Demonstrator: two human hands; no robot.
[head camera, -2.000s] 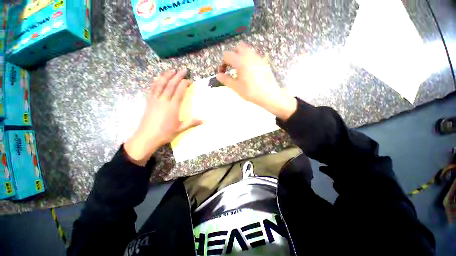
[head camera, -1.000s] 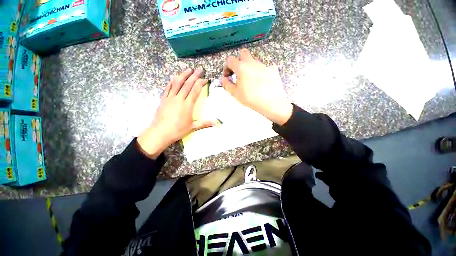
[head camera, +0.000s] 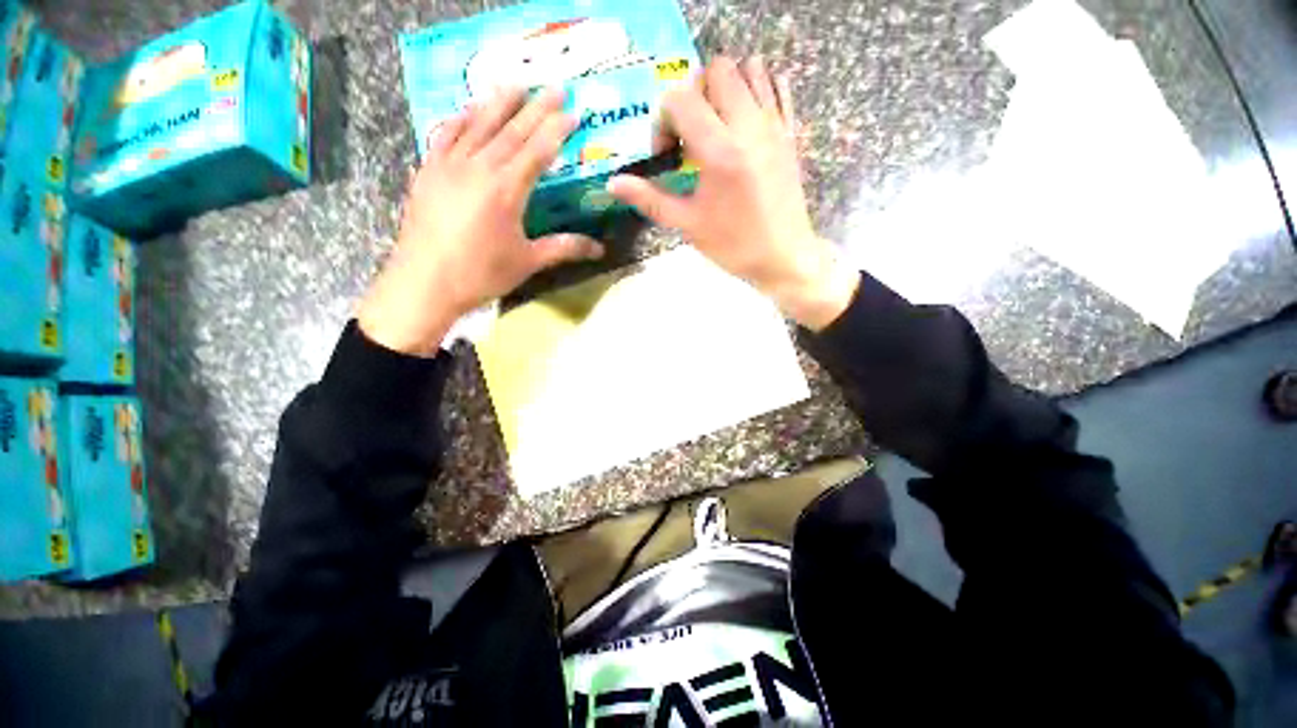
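A teal retail carton (head camera: 569, 57) lies just beyond the sheet, with a white cartoon face and dark lettering. My left hand (head camera: 477, 206) rests with spread fingers on the carton's near left part. My right hand (head camera: 740, 178) is at its near right corner, fingertips on the top edge and thumb low at the near side. Whether a small sticker or tool is under my right fingers cannot be seen. The sticker sheet (head camera: 654, 370), white with a yellow left strip, lies flat below both hands, untouched.
Another teal carton (head camera: 199, 114) stands at the upper left. Stacked cartons (head camera: 100, 484) line the left edge. Loose white sheets (head camera: 1102, 164) lie at the right on the speckled table (head camera: 313, 356). The table's near edge runs before my body.
Both hands have moved off the sheet and forward onto the carton. The carton is now turned slightly and more of its top shows. The sheet is uncovered.
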